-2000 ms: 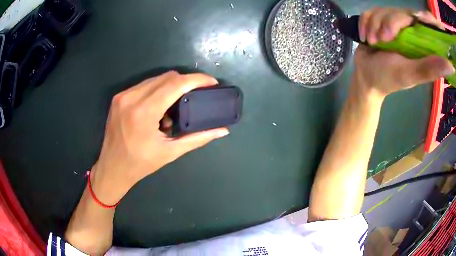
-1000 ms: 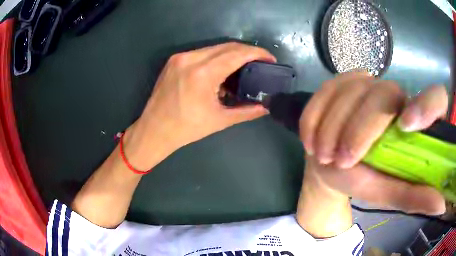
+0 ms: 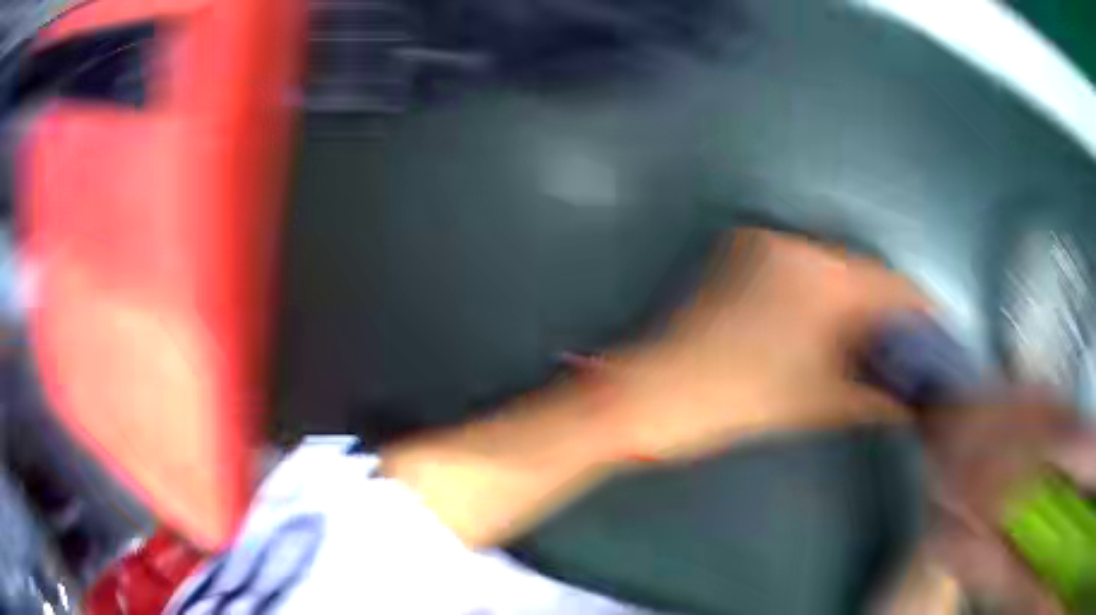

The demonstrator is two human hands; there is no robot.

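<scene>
The frame is heavily blurred. My left hand (image 3: 805, 330) is right of centre, around a dark block (image 3: 919, 357) that looks like the black plastic housing. My right hand (image 3: 1004, 463) is at the lower right, partly cut off by the edge, around the lime-green electric screwdriver (image 3: 1058, 535). The driver's nose and tip cannot be made out against the housing and fingers. Whether the tip touches the housing cannot be told.
A red-orange compartment tray (image 3: 132, 288) stands at the left. Blurred black parts (image 3: 517, 42) lie along the top. The screw dish (image 3: 1046, 300) is at the right edge. The dark-green tabletop (image 3: 457, 264) has a pale curved edge at the upper right.
The view has swung left, so both hands, the driver and the dish appear further right and the tray fills more of the left. The picture is now strongly blurred.
</scene>
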